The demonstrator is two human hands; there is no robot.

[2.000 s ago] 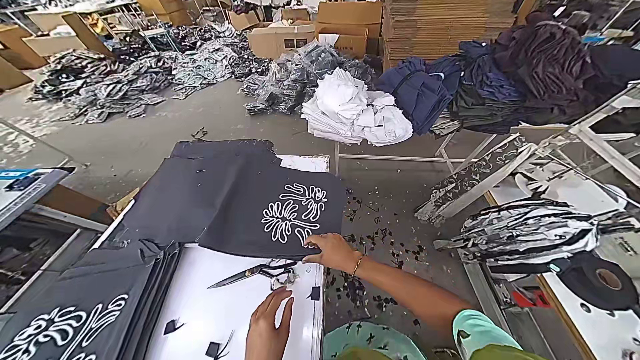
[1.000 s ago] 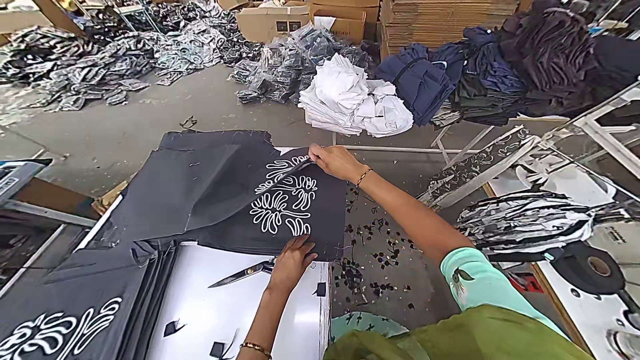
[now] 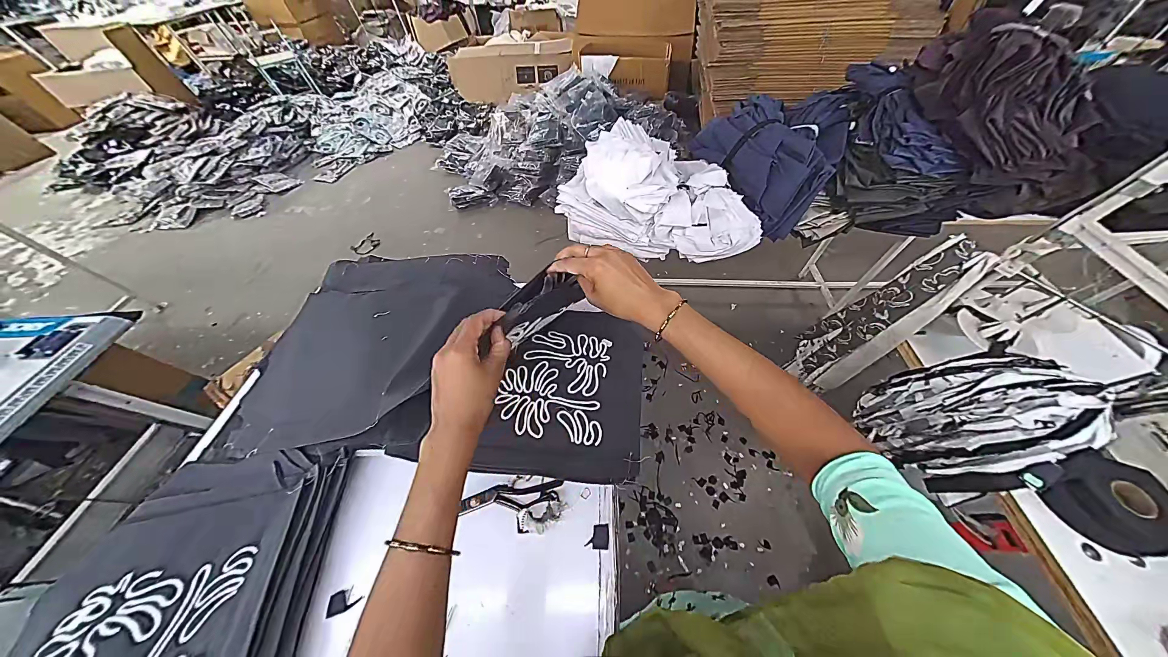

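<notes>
Both hands hold the raised edge of a dark grey fabric panel, its corner folded up between them. My left hand [image 3: 465,374] pinches it at the near side, my right hand [image 3: 616,281] at the far side. Beneath lies another dark fabric panel [image 3: 616,392] with white looping embroidery-like patterning. Scissors [image 3: 511,493] rest on the white table [image 3: 529,584] just below the panels, partly hidden by my left wrist. A stack of folded dark panels [image 3: 182,557] with similar white patterning sits at the lower left.
Small dark scraps [image 3: 598,537] lie on the table and many more on the floor at its right. Beyond the table are a white cloth pile [image 3: 639,196], navy bundles [image 3: 776,164] and cardboard boxes [image 3: 511,71]. On the right stand a metal frame [image 3: 912,342] and a black roll [image 3: 1109,502].
My left hand has left the panel's near edge and moved up to the fold. The right hand keeps hold of the fabric; more of it is lifted and folded back, with patterning showing below.
</notes>
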